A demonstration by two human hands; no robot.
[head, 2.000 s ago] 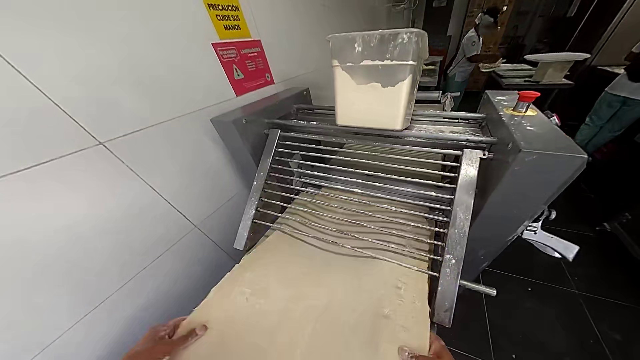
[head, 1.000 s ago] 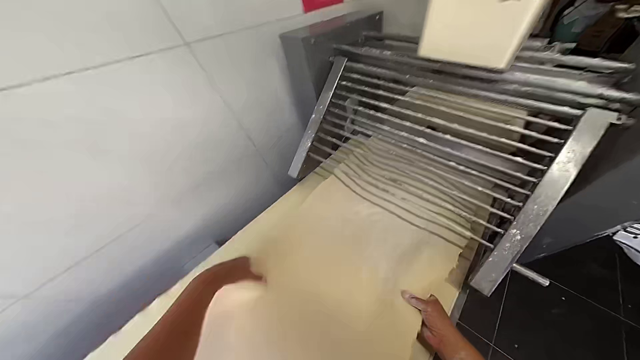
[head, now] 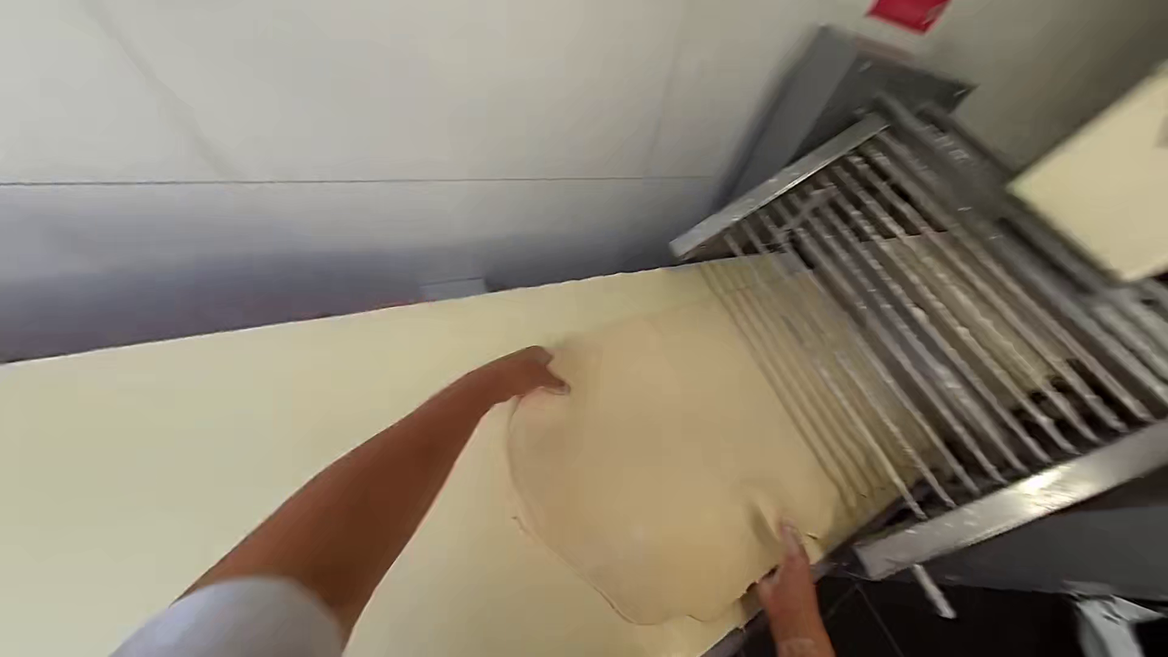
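A wide sheet of pale dough (head: 639, 456) lies on the cream conveyor belt (head: 228, 411), its far part under the metal bar guard (head: 912, 319) of a dough sheeter. My left hand (head: 538, 370) grips the dough's edge on the wall side, thumb on top. On the opposite edge my right hand (head: 789, 575) pinches the dough, thumb on top and fingers hidden beneath; the sheet is creased there. The dough's rounded near end lies on the belt between and below my hands.
A white tiled wall (head: 365, 91) runs along the belt's far side. The sheeter's grey housing (head: 821, 100) stands against it. A plastic tub (head: 1109, 182) sits on top of the machine at the right edge. Dark floor tiles (head: 867, 611) show at bottom right.
The view has swung left and down. The dough's rounded near end has come into sight on the belt. My hands stay at the two side edges of the dough.
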